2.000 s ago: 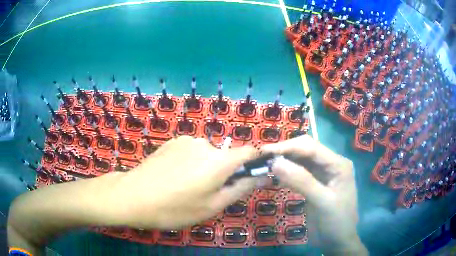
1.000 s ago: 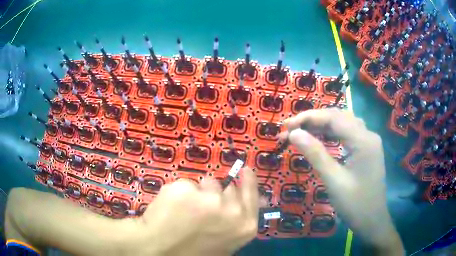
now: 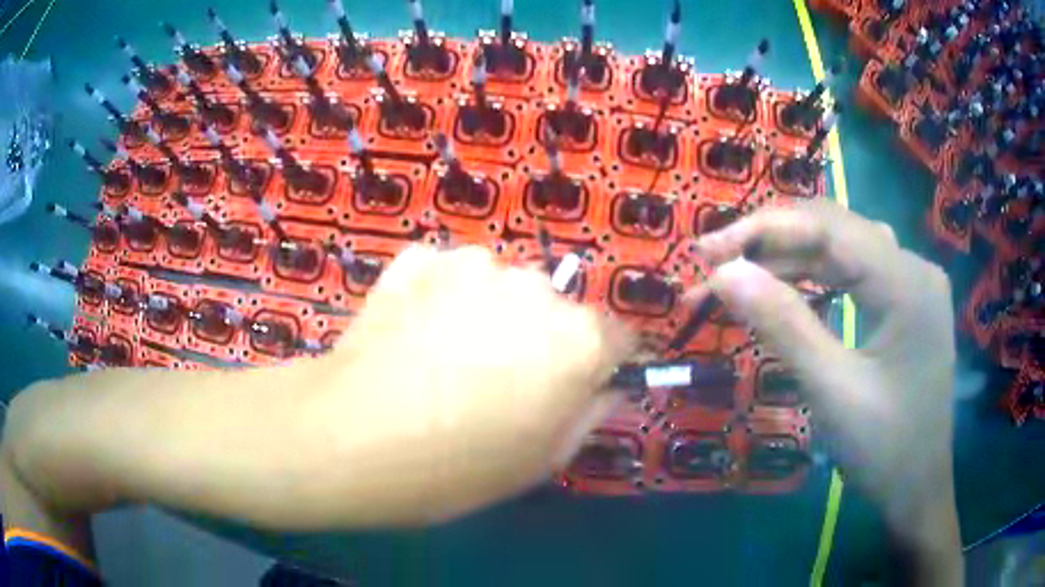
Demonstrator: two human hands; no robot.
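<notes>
The red circuit board panel [image 3: 401, 161] lies in front of me, with many upright black-and-white lead pieces along its upper and left rows. My left hand [image 3: 493, 355] is over the panel's middle, back of the hand up. A lead piece with a white band [image 3: 668, 375] extends right from its fingers, and another white band [image 3: 566, 272] shows above its knuckles. My right hand [image 3: 802, 287] is over the panel's right side, thumb and forefinger closed on a dark thin piece [image 3: 694, 325]. The fingertips of my left hand are hidden or blurred.
A second group of red panels crowded with leads [image 3: 974, 172] lies at the right, beyond a yellow line [image 3: 846, 344]. A clear plastic bag [image 3: 21, 138] is at the left edge. The green tabletop [image 3: 688, 539] shows at the bottom.
The panel sits higher in view. My hands, together two seconds ago, have separated; since one second ago my left hand has moved up and my right hand slightly right.
</notes>
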